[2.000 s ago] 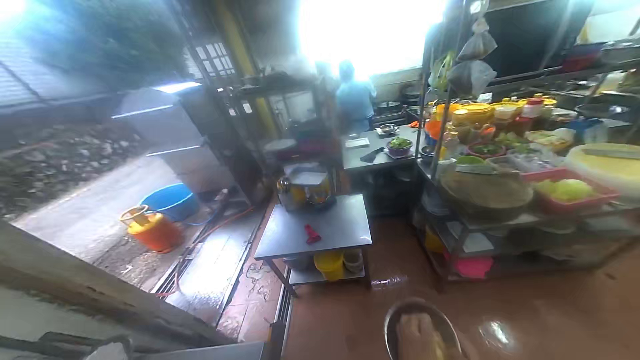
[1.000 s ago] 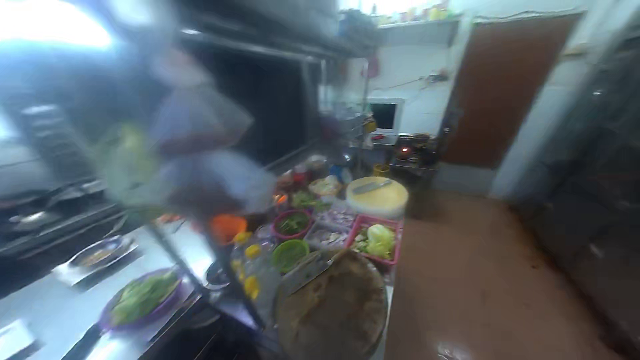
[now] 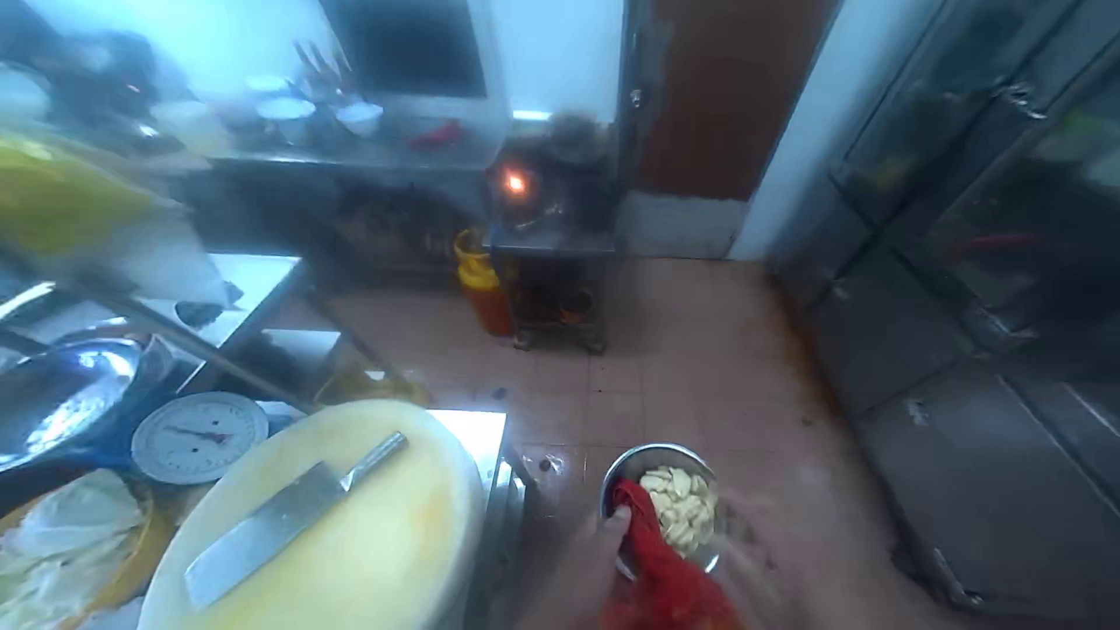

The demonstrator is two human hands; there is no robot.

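Low at the bottom centre, my left hand (image 3: 582, 560) is on the left side of a round metal bowl (image 3: 658, 451), its thumb over a red cloth (image 3: 669, 569). The cloth hangs across the bowl's left part and front rim. Pale sliced pieces (image 3: 681, 507), of a food I cannot name, lie inside the bowl. My right hand (image 3: 744, 560), blurred, is at the bowl's right side; its fingers are unclear. To the left, a metal cleaver (image 3: 262, 534) lies flat on a thick round cutting board (image 3: 394, 542).
Left of the board are a dial kitchen scale (image 3: 199, 437) and a basket of cabbage leaves (image 3: 74, 525). Ahead, a small metal stand (image 3: 556, 245) carries a lit flame beside a gas cylinder (image 3: 483, 284). Metal cabinets (image 3: 971, 490) line the right, and a brown door (image 3: 709, 96) is behind.
The view has swung far to the right, toward the door and cabinets. The red cloth is now at the bowl; two seconds ago a red item lay on the metal table.
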